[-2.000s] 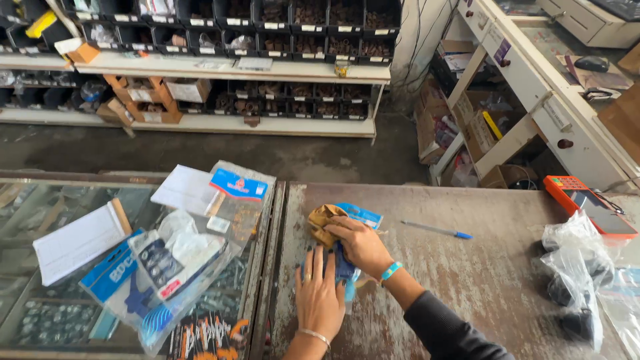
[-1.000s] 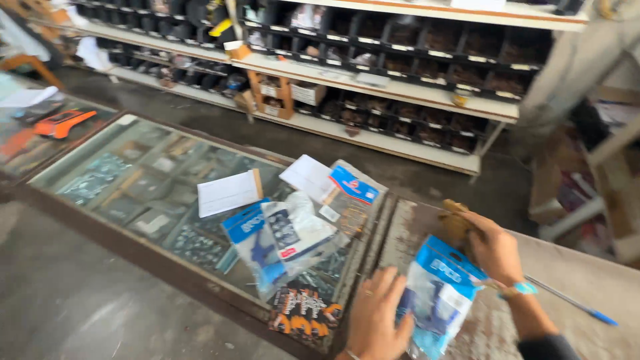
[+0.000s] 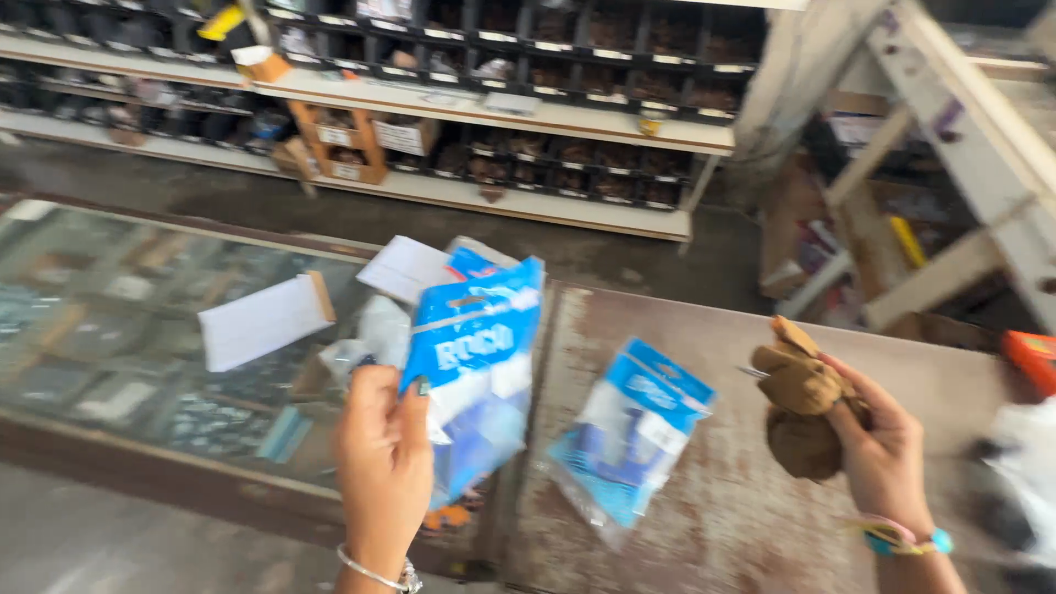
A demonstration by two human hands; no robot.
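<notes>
My left hand (image 3: 388,454) holds up a blue-topped plastic packet (image 3: 474,371) with blue items inside, over the seam between the glass display and the wooden counter. In my right hand (image 3: 879,445) is a crumpled brown cloth (image 3: 804,396), raised above the worn wooden counter (image 3: 709,528). Between the hands, another blue-topped packet (image 3: 635,429) lies flat on the wood. A pen's tip shows just left of the cloth; the rest is hidden. Part of an orange-and-black item (image 3: 450,517) shows below the raised packet.
A white paper pad (image 3: 264,323) and a white sheet (image 3: 406,268) lie on the glass-topped display counter (image 3: 99,412). At the right are a clear plastic bag (image 3: 1023,470) and an orange device (image 3: 1031,363). Shelves of parts bins (image 3: 577,74) stand beyond the floor gap.
My left hand has picked up a blue-topped packet from among the things on the glass. My right hand has lifted the brown cloth off the counter. The view has swung back to the right.
</notes>
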